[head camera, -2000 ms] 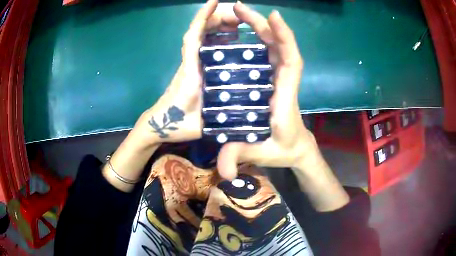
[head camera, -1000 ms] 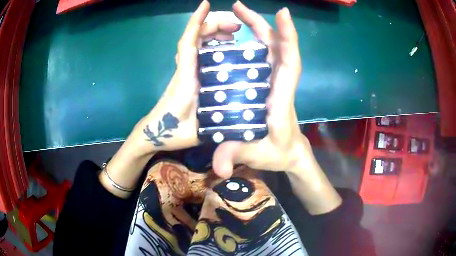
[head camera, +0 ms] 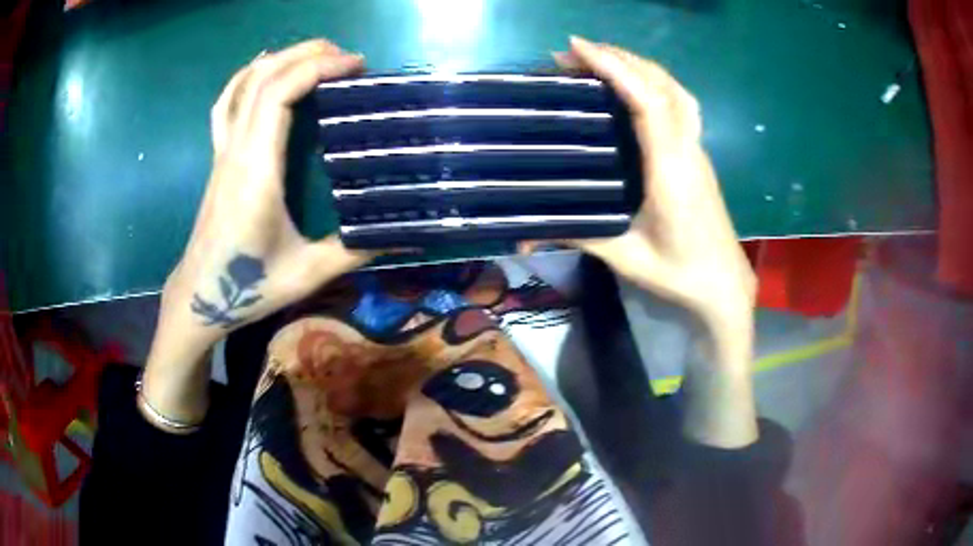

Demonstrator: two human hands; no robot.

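A stack of phones (head camera: 475,160) is held up above the front edge of the green bench. It is a black block of several phones lying one on another. Its long side faces me and shows parallel shiny lines. My left hand (head camera: 256,176) grips the left end, with fingers at the top corner and the thumb under the lower corner. My right hand (head camera: 672,176) grips the right end the same way. The faces of the phones are hidden.
The glossy green bench (head camera: 811,139) lies behind the stack. Red stacked trays (head camera: 950,139) stand at the right edge. A red object (head camera: 811,275) is below the bench at right, and a red stool (head camera: 53,405) is at lower left. A cartoon-printed garment (head camera: 427,416) covers my lap.
The stack has turned from its short end with paired pale spots to its long side. My hands have moved apart to its two ends. The red tray with phones at lower right no longer shows.
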